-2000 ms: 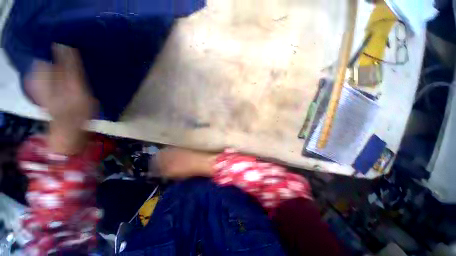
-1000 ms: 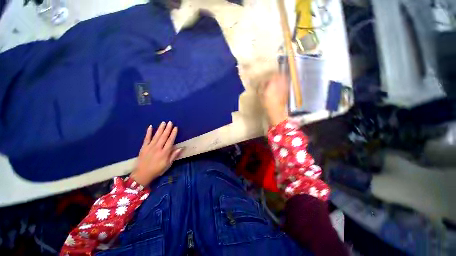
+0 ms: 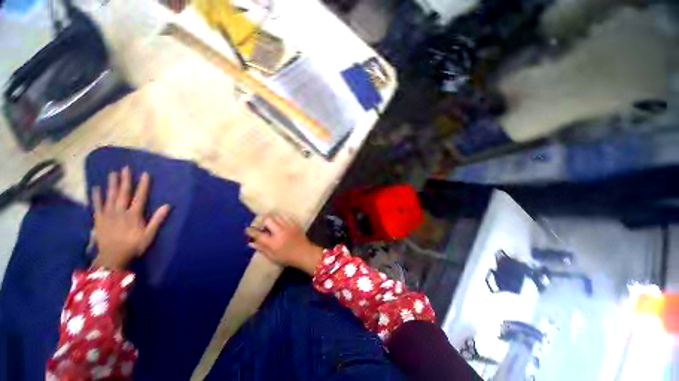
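The navy cloth piece [image 3: 197, 245] lies on the pale table at the lower left, its stepped corner towards my right hand. My left hand [image 3: 119, 216] lies flat on the cloth with its fingers spread. My right hand [image 3: 279, 238] is at the table's front edge beside that corner, fingers curled and thumb close to them. I cannot tell whether it holds something small or pinches the cloth edge.
An iron [image 3: 63, 82] stands at the upper left, with black shears [image 3: 33, 182] below it. A wooden ruler [image 3: 275, 97] lies across a grey pad [image 3: 320, 93]. A navy swatch [image 3: 362, 85] is near the table corner. A red object [image 3: 383, 212] is beyond the edge.
The view has turned right, bringing the iron and shears into view. My left hand is now farther up on the cloth. My right hand has moved from beside the ruler to the cloth's corner.
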